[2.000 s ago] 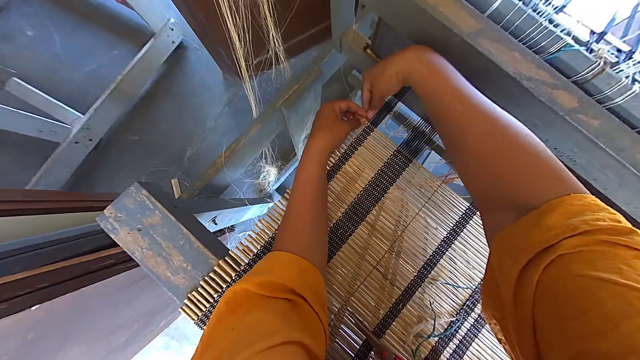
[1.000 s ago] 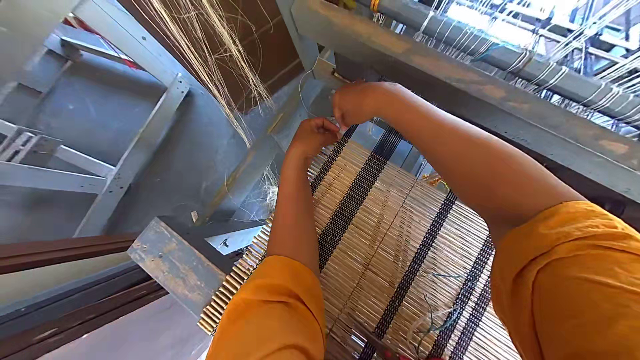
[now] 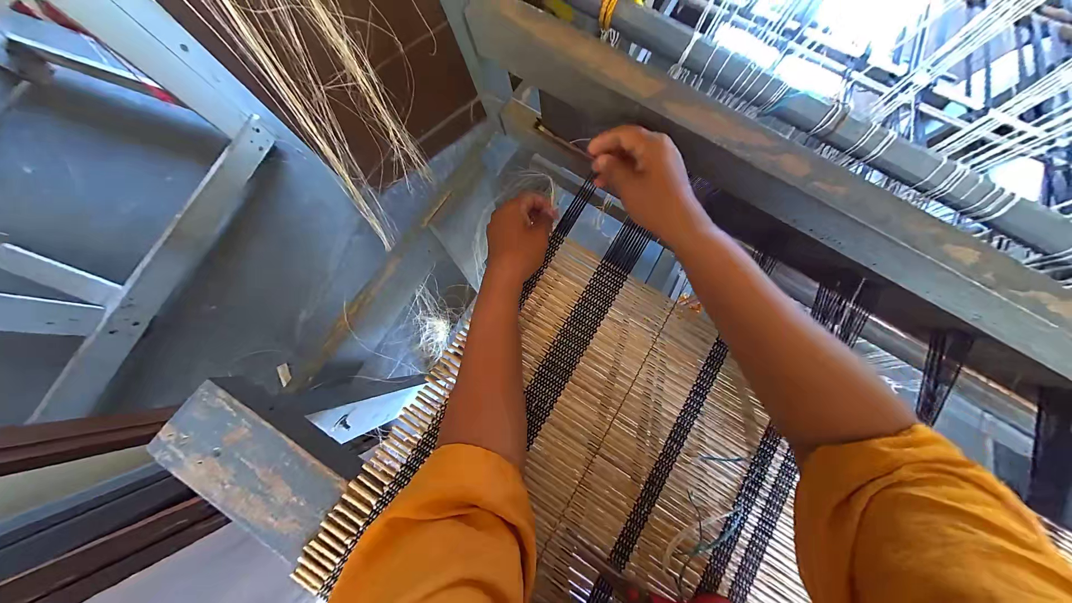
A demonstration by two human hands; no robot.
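A woven mat of thin straw-coloured sticks (image 3: 645,368) with black warp bands (image 3: 586,335) lies stretched on a grey wooden loom. My left hand (image 3: 521,234) is at the mat's upper left edge, beside the outermost black band, its fingers curled; whether they hold a strand is not clear. My right hand (image 3: 641,167) is above the top end of that band, thumb and fingers pinched near a thin pale strand too fine to follow. Loose bluish threads (image 3: 712,519) lie on the lower part of the mat. At the bottom edge, a metal tool with red handles is partly visible.
The loom's grey front beam (image 3: 754,167) crosses above my right arm, with white string heddles (image 3: 888,134) beyond it. Long pale fibres (image 3: 335,92) hang at the upper left. A grey wooden beam end (image 3: 251,469) juts out at the mat's left side. Grey frame posts (image 3: 159,268) stand at the left.
My hands were close together at the mat's top left corner; now they are apart, the right one up and to the right of the left. The view has shifted somewhat.
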